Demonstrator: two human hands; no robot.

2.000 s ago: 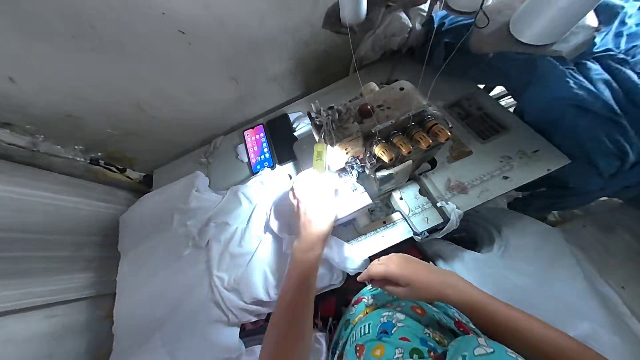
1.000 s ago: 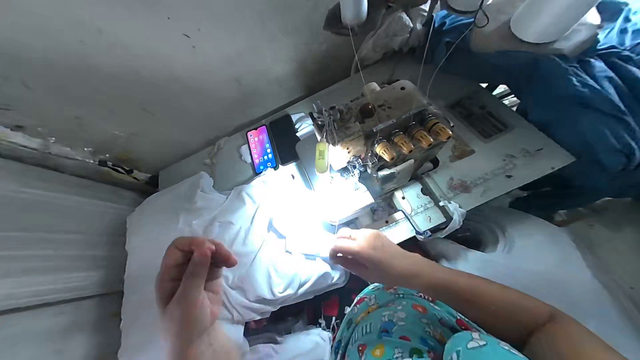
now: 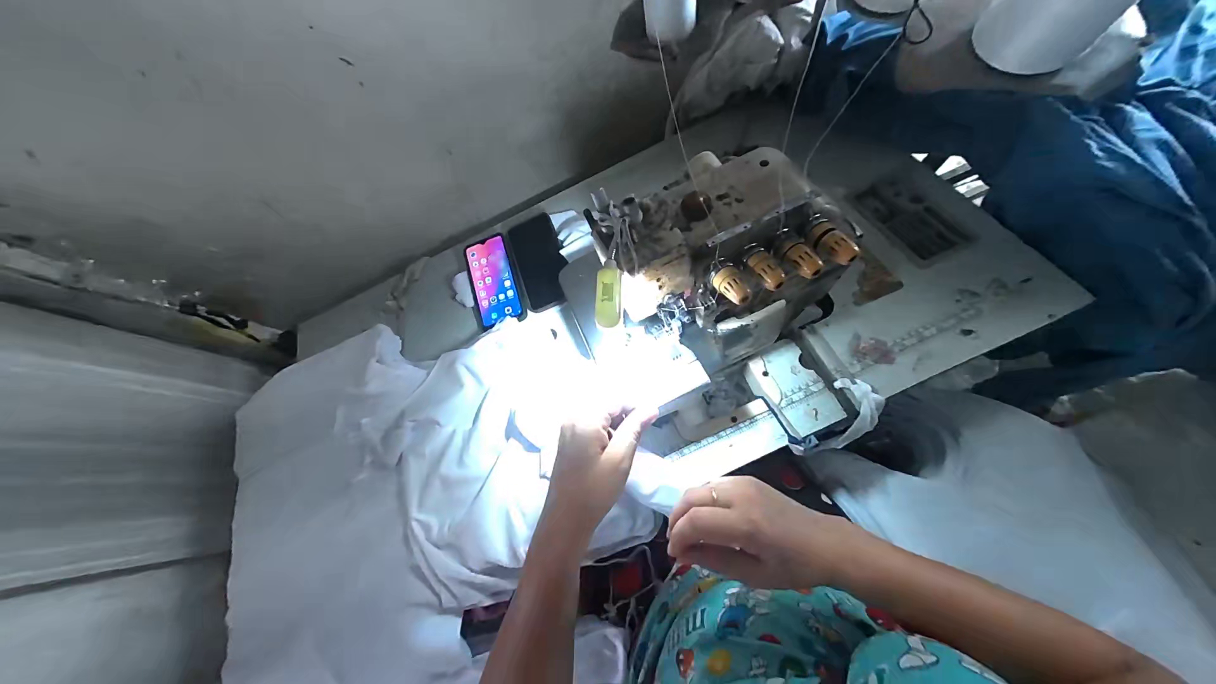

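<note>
My left hand point(image 3: 594, 456) is at the white fabric point(image 3: 456, 437) below the lamp's bright glare, fingers bent together; glare hides whether it pinches the cloth. My right hand point(image 3: 736, 527), a ring on one finger, is curled beside the fabric's right edge, above my patterned turquoise garment point(image 3: 750, 627); whether it holds anything is not visible. An overlock sewing machine point(image 3: 741, 228) with several yellow-brown tension dials stands beyond both hands. Its needle area is partly washed out by the light. A yellow-green tag point(image 3: 608, 295) hangs at its left side.
A lit smartphone point(image 3: 494, 280) and a dark case or phone point(image 3: 537, 261) lie left of the machine. A white strip is tied at the table edge point(image 3: 1054, 299). Thread cones point(image 3: 1035, 33) stand at upper right, near blue denim point(image 3: 1064, 190). A wall point(image 3: 285, 123) runs behind.
My left hand was raised at the lower left one second ago and is now at the fabric under the light. My right hand has drawn back from the fabric toward my lap.
</note>
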